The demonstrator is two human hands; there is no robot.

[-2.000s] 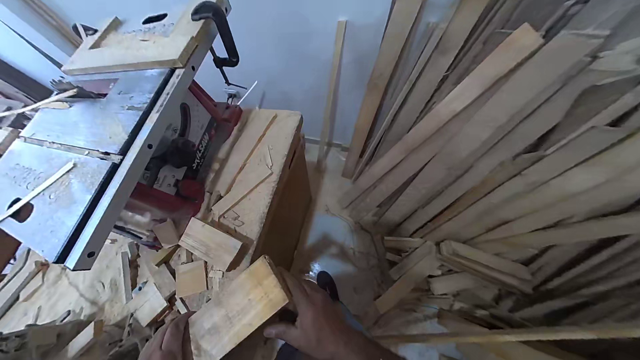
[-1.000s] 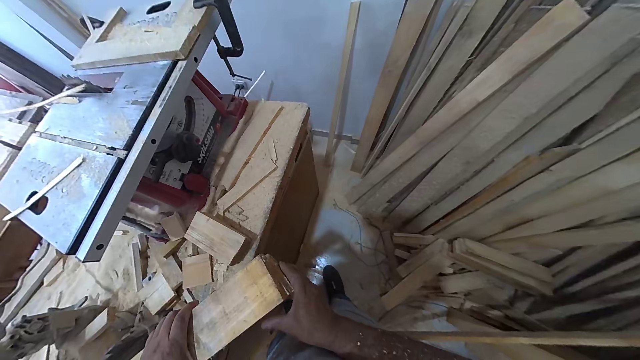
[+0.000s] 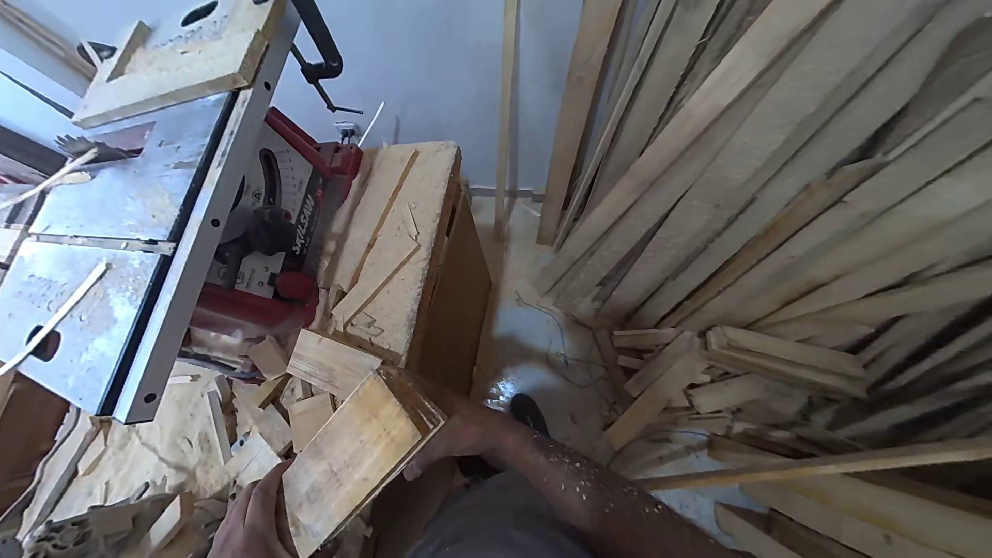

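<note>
A stack of rectangular wooden boards, its edges lined up, is held between both hands at the lower middle of the head view. My left hand grips its near left end, with the fingertips on the edge. At the far right end, my right hand is closed around the stack, its thumb on the right side; part of that hand is hidden. Wood dust and chips cling to the right forearm. Just beyond the stack, a short wood block lies among offcuts.
A Skilsaw table saw with an exposed blade stands at left. A C-clamp holds a wooden board on it. Beside it is a dusty wooden cabinet. Long planks lean at right above piled offcuts.
Both hands keep hold of the wood. Its far right end has tipped, so that more of the layered edge shows.
</note>
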